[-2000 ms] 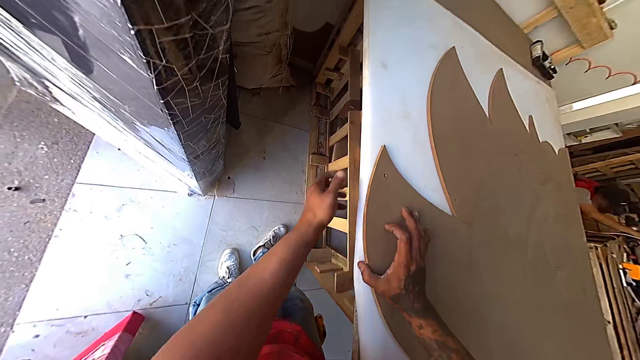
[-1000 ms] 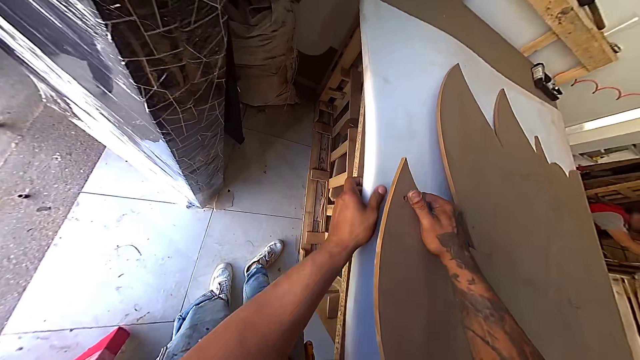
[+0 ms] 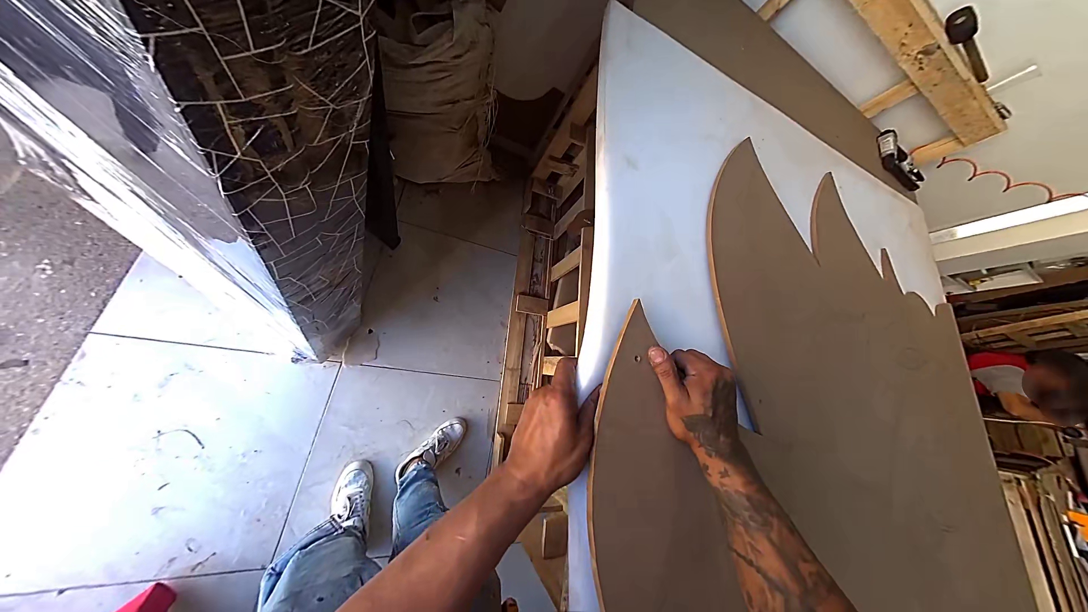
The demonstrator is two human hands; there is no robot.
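A large brown board panel (image 3: pixel 850 408) with pointed, curved, leaf-like tips and a pale cut edge lies on a white sheet (image 3: pixel 654 170). My right hand (image 3: pixel 697 387) grips the inner edge of the nearest pointed tip, its thumb on the top face beside a small hole. At the outer curved edge of that tip is my left hand (image 3: pixel 552 429), which grips the border of the white sheet; its fingertips are hidden underneath.
Wooden pallets (image 3: pixel 531 306) stand below the sheet's left side. A plastic-wrapped stack (image 3: pixel 280 170) and a woven sack (image 3: pixel 438 93) are at left. A black handheld device (image 3: pixel 898 160) lies beyond the sheet. Another person (image 3: pixel 1028 382) bends at far right.
My left hand has moved from above the pallets to the sheet's edge beside the panel tip. My right hand has shifted from the tip's outer edge to its inner edge.
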